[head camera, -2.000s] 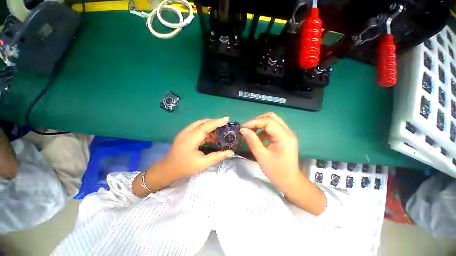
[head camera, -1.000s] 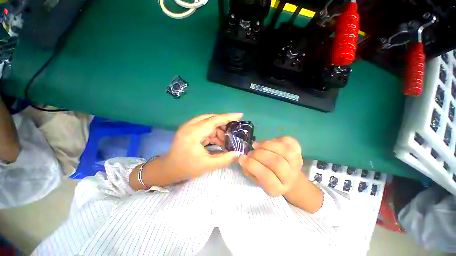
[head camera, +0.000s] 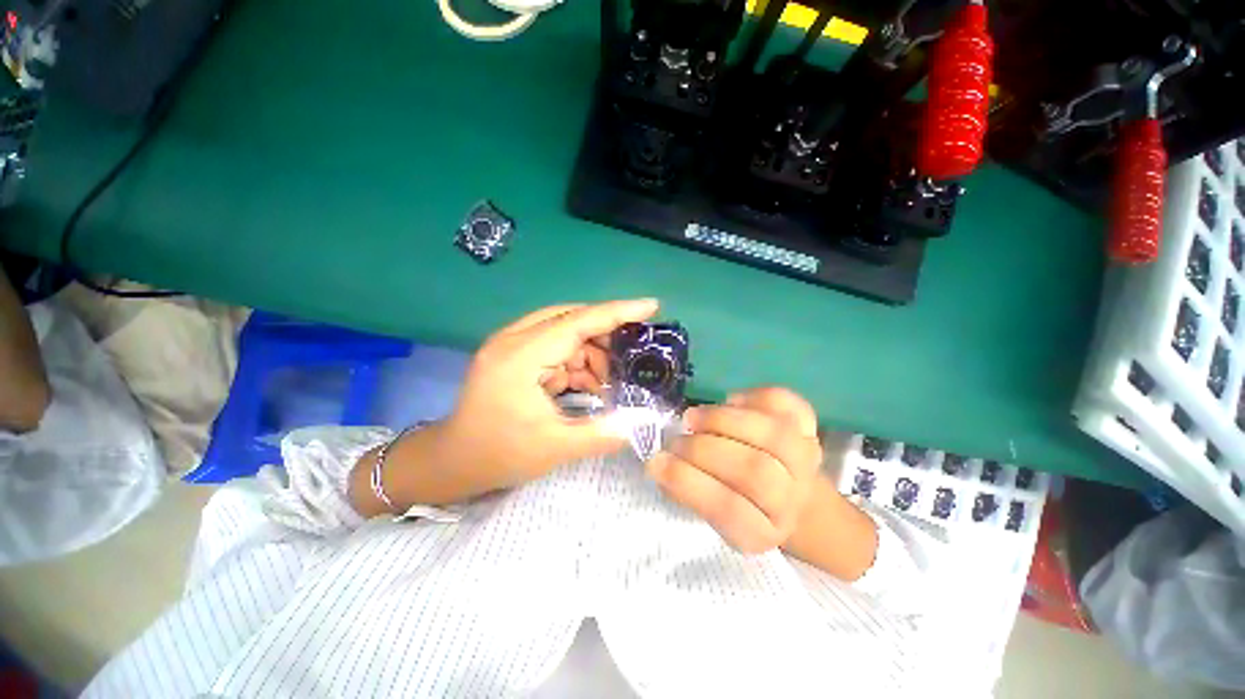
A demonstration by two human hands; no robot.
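Observation:
My left hand [head camera: 526, 396] holds a black squarish housing unit [head camera: 649, 362] with a round centre between thumb and fingers, above my lap at the bench edge. My right hand [head camera: 744, 464] is at the unit's lower right, its fingers pinched on a clear, shiny film [head camera: 645, 429] at the unit's lower end. Whether the film still touches the unit cannot be told. A silvery patterned part [head camera: 485, 232] lies alone on the green mat [head camera: 314, 178].
The black fixture [head camera: 737, 253] stands ahead, with red clamp handles [head camera: 957, 96] at its right. Stacked white trays [head camera: 1161, 369] are at right; a lower white tray [head camera: 942, 494] lies beside my lap. A dark cable [head camera: 116, 178] and people's sleeves show at the sides.
The clear film appeared at the unit and now sits at its lower end, showing the round centre again. My right hand went from an open pinch at the unit's side to curled fingers lower down.

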